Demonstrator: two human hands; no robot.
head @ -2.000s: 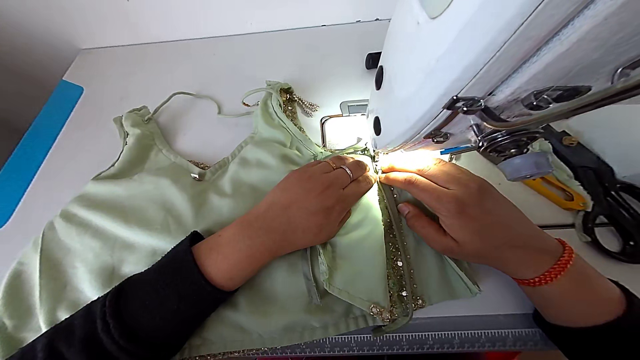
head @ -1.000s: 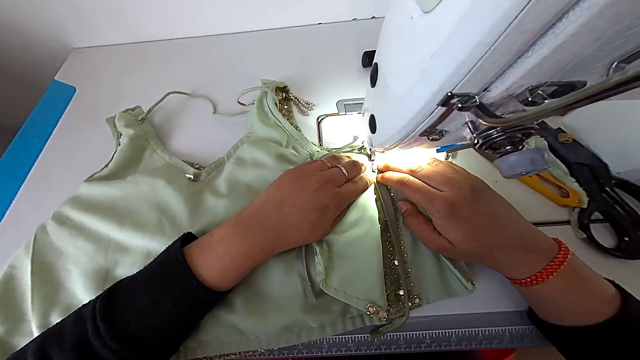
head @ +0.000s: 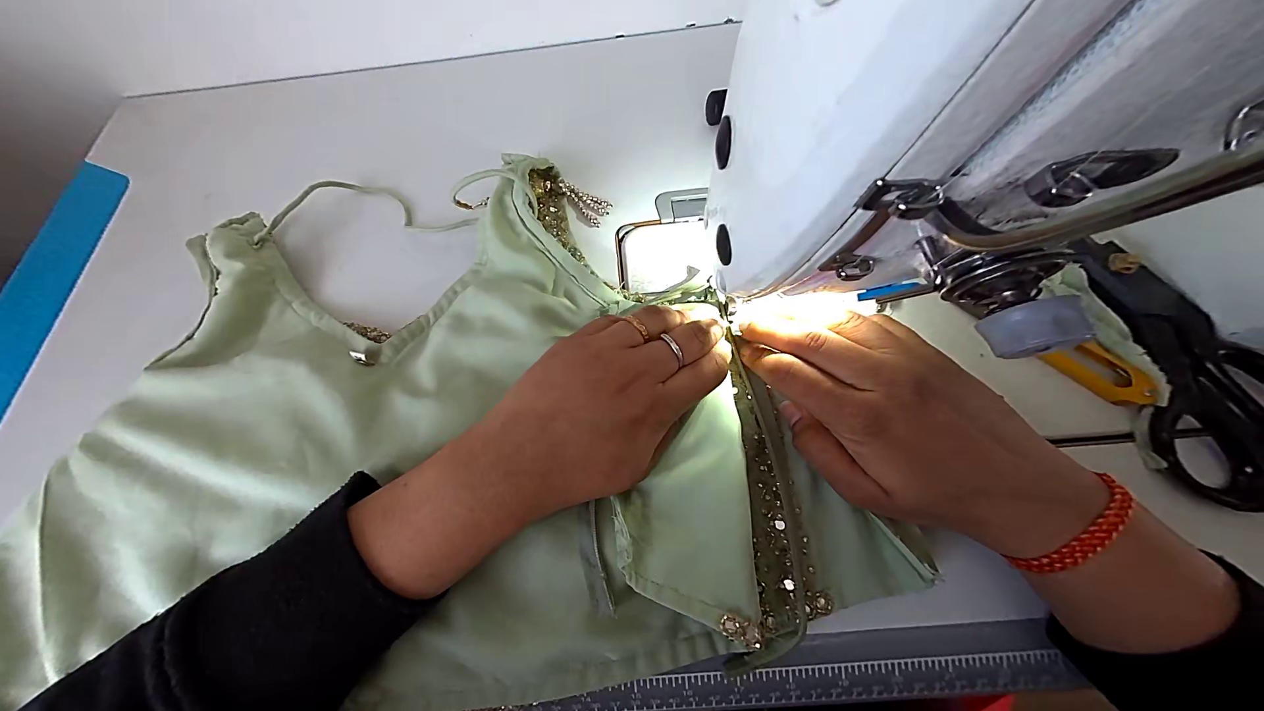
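A pale green fabric garment with gold beaded trim lies across the sewing machine bed, partly under the machine head. My left hand, wearing two rings, presses flat on the cloth just left of the lit needle area. Close on its right, my right hand, with an orange-red braided bracelet, has its fingertips on the cloth beside the open edge and a narrow strip. Glare and fingers hide the needle and presser foot. Whether either hand pinches the cloth cannot be told.
Black-handled scissors and a yellow plastic tool lie at the right behind the machine's bobbin winder or thread parts. A measuring scale runs along the front edge. A blue strip borders the table at the left.
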